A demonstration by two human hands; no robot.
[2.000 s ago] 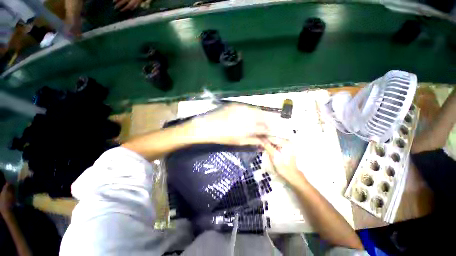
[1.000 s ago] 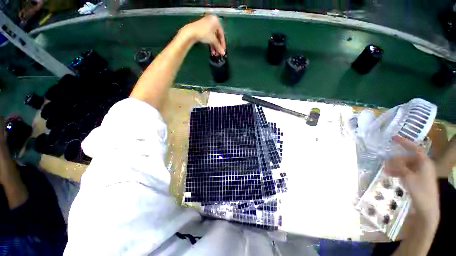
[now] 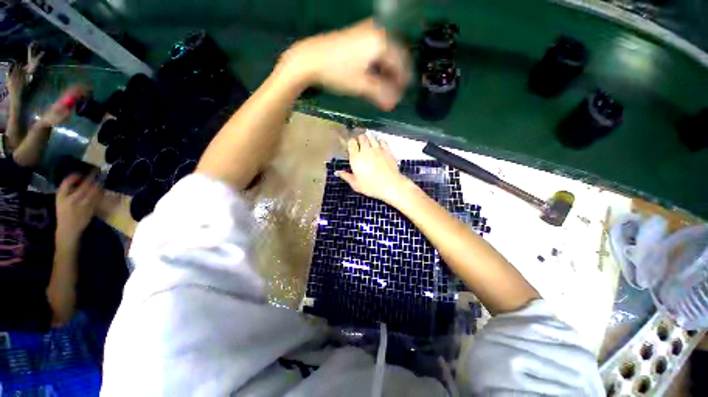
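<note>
A black die-cut pad sheet (image 3: 373, 248) with a white grid of gaps lies in front of me, partly glossy, with more sheets under its right edge. My right hand (image 3: 371, 167) rests on its top left part, fingers spread, with no held object visible. My left hand (image 3: 361, 66) is raised over the near side of the green belt, blurred, with fingers curled; whether it holds a small pad cannot be told. Black cylindrical units stand on the belt just right of my left hand, the nearest one (image 3: 439, 89) not touched by it.
A mallet (image 3: 504, 186) and a few loose pads (image 3: 550, 254) lie on the white board (image 3: 578, 298). A white fan (image 3: 683, 271) and holed tray (image 3: 648, 357) are at right. Clustered black sleeves (image 3: 167, 163) stand at left beside tan cardboard (image 3: 291, 209). Other people's hands (image 3: 78, 201) work at far left.
My left hand has left the top of a unit and is now nearer the belt edge. My right hand has moved from the far right onto the sheet. The view has shifted.
</note>
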